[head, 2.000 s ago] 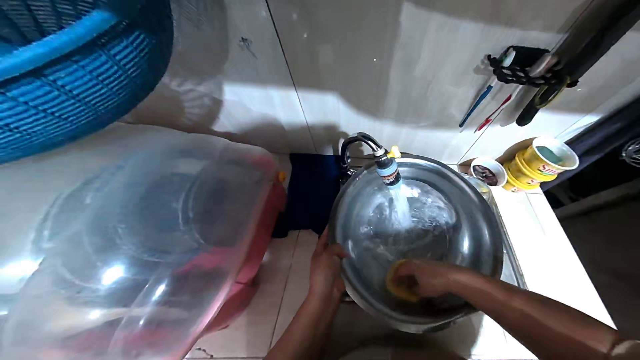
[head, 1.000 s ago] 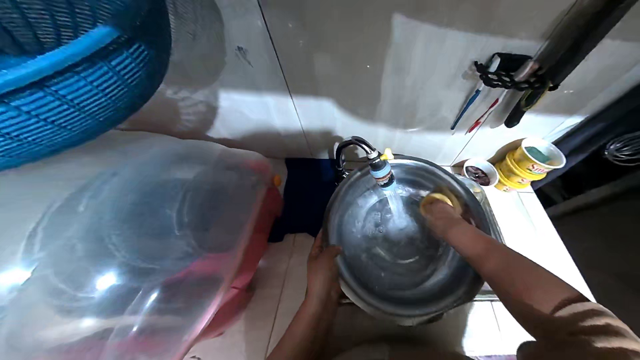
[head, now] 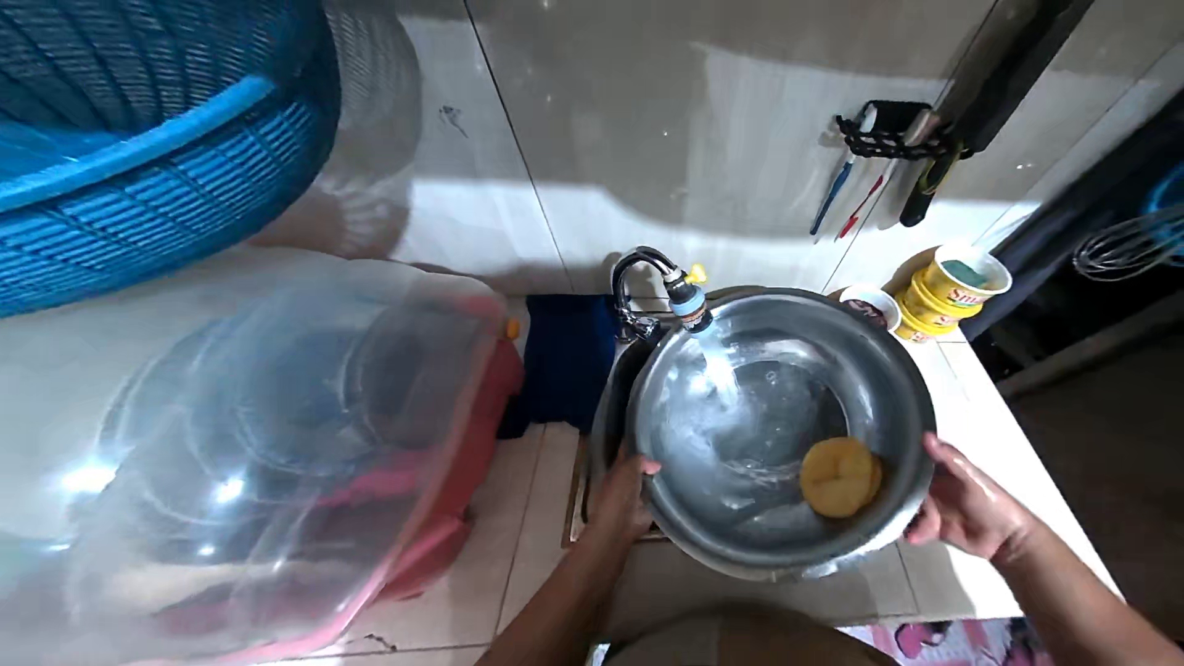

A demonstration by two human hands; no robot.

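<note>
A large round metal basin [head: 680, 518] stands over the sink, tilted a little. My left hand [head: 624, 495] grips its left rim and my right hand [head: 967, 499] holds its lower right rim. A round yellow sponge [head: 837, 476] lies inside, on the right part of the bottom, beside shallow water. At the basin's upper left edge the faucet [head: 638, 268], with a blue and black nozzle [head: 689, 305] and a yellow lever, runs water into it. Part of the sink [head: 606, 421] shows at the basin's left; the rest is hidden beneath it.
A clear-lidded red plastic container [head: 453, 499] fills the left, below a blue woven basket [head: 222, 176]. A dark blue cloth [head: 564, 361] lies left of the faucet. Stacked yellow tubs [head: 930, 305] and a small white cup [head: 874, 305] stand behind the basin. A black wall rack [head: 888, 139] holds brushes and utensils.
My right hand has let go of the sponge and moved from inside the basin to its right rim. The basin has shifted right, uncovering part of the sink.
</note>
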